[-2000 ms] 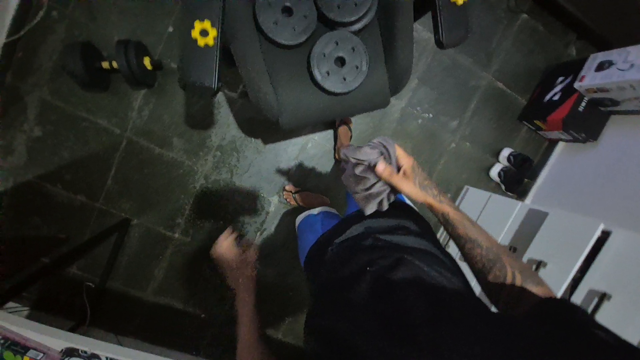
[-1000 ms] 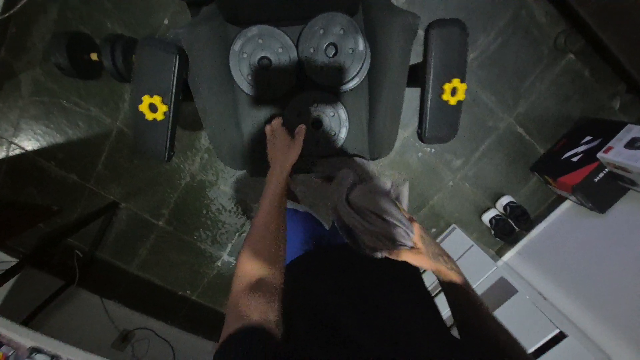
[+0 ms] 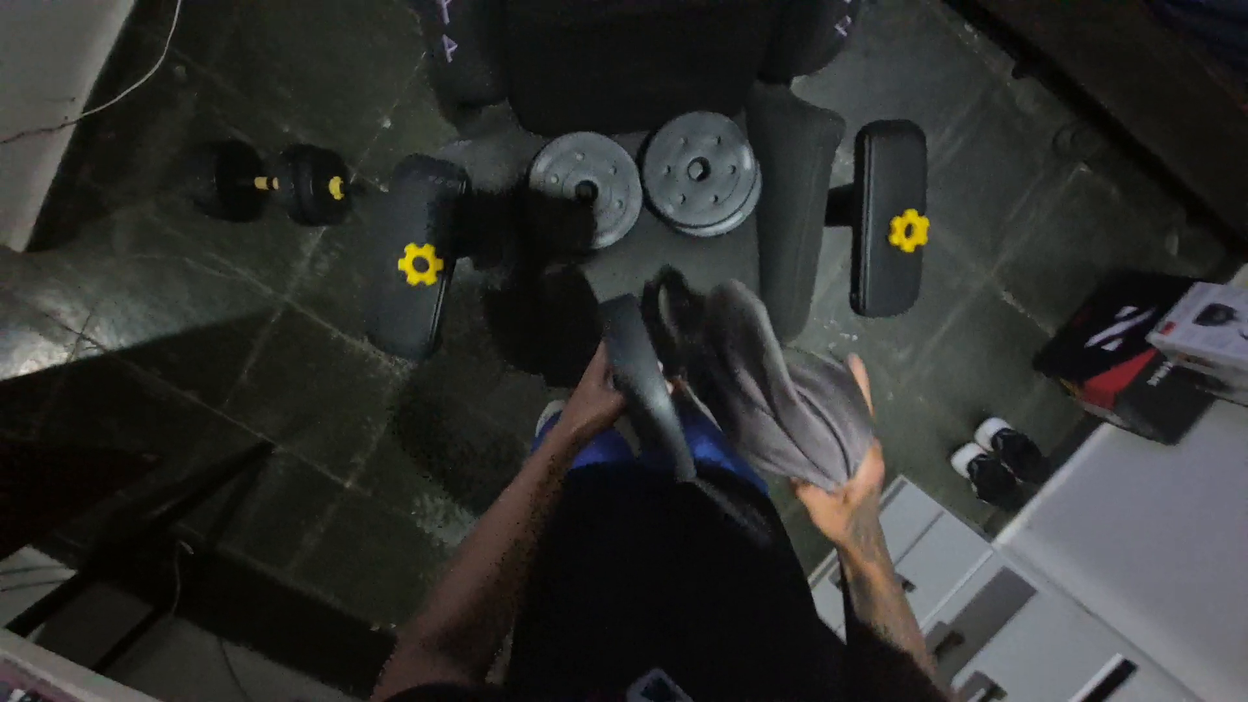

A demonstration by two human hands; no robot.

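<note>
My left hand [image 3: 595,395] grips a dark weight plate [image 3: 648,385], which is held up on edge in front of my waist. A crumpled grey cloth [image 3: 795,414] is in my right hand [image 3: 846,492], close to the right side of that plate. Beyond my hands, a grey weight plate [image 3: 609,195] lies flat on the seat of a dark chair [image 3: 634,278]. To its right lie stacked weight plates [image 3: 699,171]. Part of my left hand's fingers is hidden behind the held plate.
The chair's armrests [image 3: 892,263] [image 3: 414,312] carry yellow gear-shaped pieces. A dumbbell [image 3: 312,185] lies on the tiled floor at left. At right are sneakers [image 3: 996,460], a black and red box [image 3: 1121,361] and a white drawer unit [image 3: 921,531].
My left hand has lifted the nearest plate off the chair seat toward my body. The cloth remains in my right hand, now beside the plate.
</note>
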